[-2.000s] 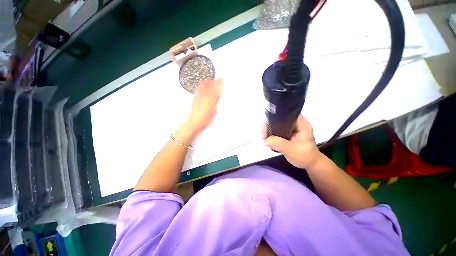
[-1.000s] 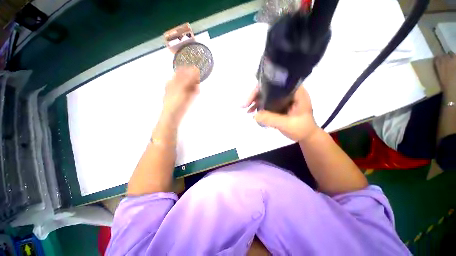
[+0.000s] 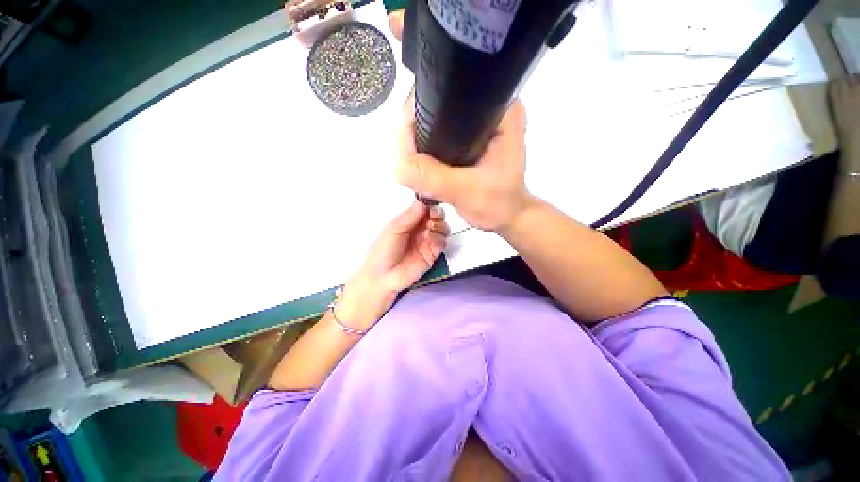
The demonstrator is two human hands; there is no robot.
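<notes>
My right hand [image 3: 476, 179] is closed around the lower part of the black electric screwdriver [image 3: 462, 85], which shows a pale label and is held upright. My left hand [image 3: 412, 249] is just below the tool's lower end, thumb and fingertips together near the bit; whether a screw is between them is too small to tell. The screw dish [image 3: 351, 69], round with a dark rim and full of grey screws, stands ahead and left of the tool. White sheets [image 3: 226, 188] lie under the hands; single panels are hard to tell.
A pinkish-copper block [image 3: 319, 15] is just behind the dish. White panels [image 3: 702, 38] overlap at the right. A black cable [image 3: 702, 118] curves down at the right. Clear plastic trays [image 3: 38, 254] stand at the left end. Another person's arm [image 3: 846, 155] is at the far right.
My left hand has left the screw dish and come back to the tool's lower end. My right hand has moved left with the screwdriver, which now looks larger and nearer.
</notes>
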